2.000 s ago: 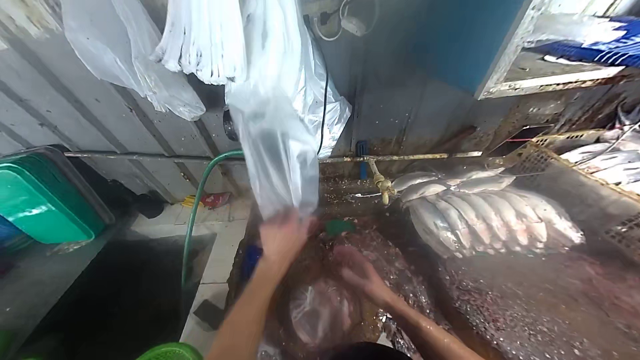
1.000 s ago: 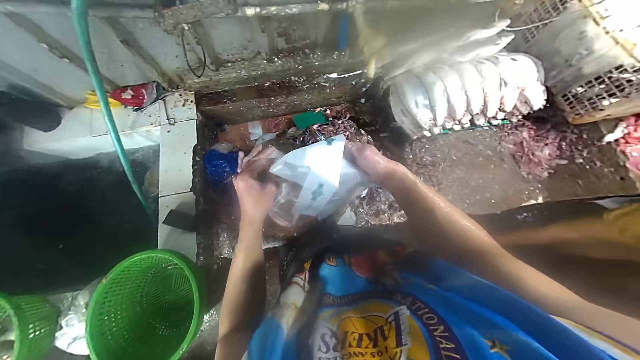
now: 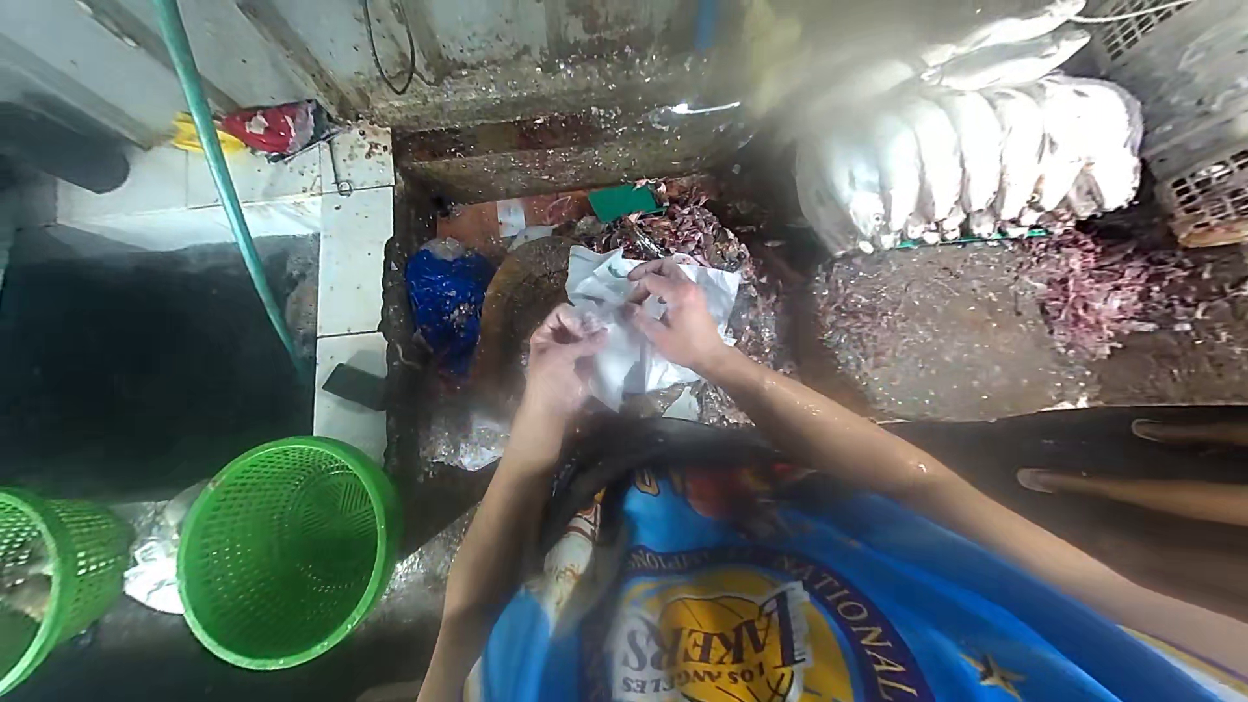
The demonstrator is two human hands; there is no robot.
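Note:
A white plastic bag [image 3: 614,356] is between my hands above a round wooden block [image 3: 517,292]. My left hand [image 3: 564,361] pinches the bag's left edge with bent fingers. On the bag's upper right part lies my right hand [image 3: 675,314], its thumb and fingers gripping the plastic. Behind the bag is a heap of reddish fish scraps [image 3: 682,229] with a green piece [image 3: 622,202] beside it. A crumpled blue plastic bag [image 3: 447,297] lies left of the block.
Several silvery fish [image 3: 975,156] lie in a row at the upper right, near pinkish scraps [image 3: 1102,292] and a plastic crate [image 3: 1209,195]. Green baskets [image 3: 292,556] stand at the lower left. A hose [image 3: 219,185] crosses the white tiles [image 3: 353,263]. Another person's feet [image 3: 1092,483] show at right.
The view has tilted down since two seconds ago, when one hand was at the hanging clear bags. Since one second ago, my right hand has moved onto the white bag's face, closer to my left.

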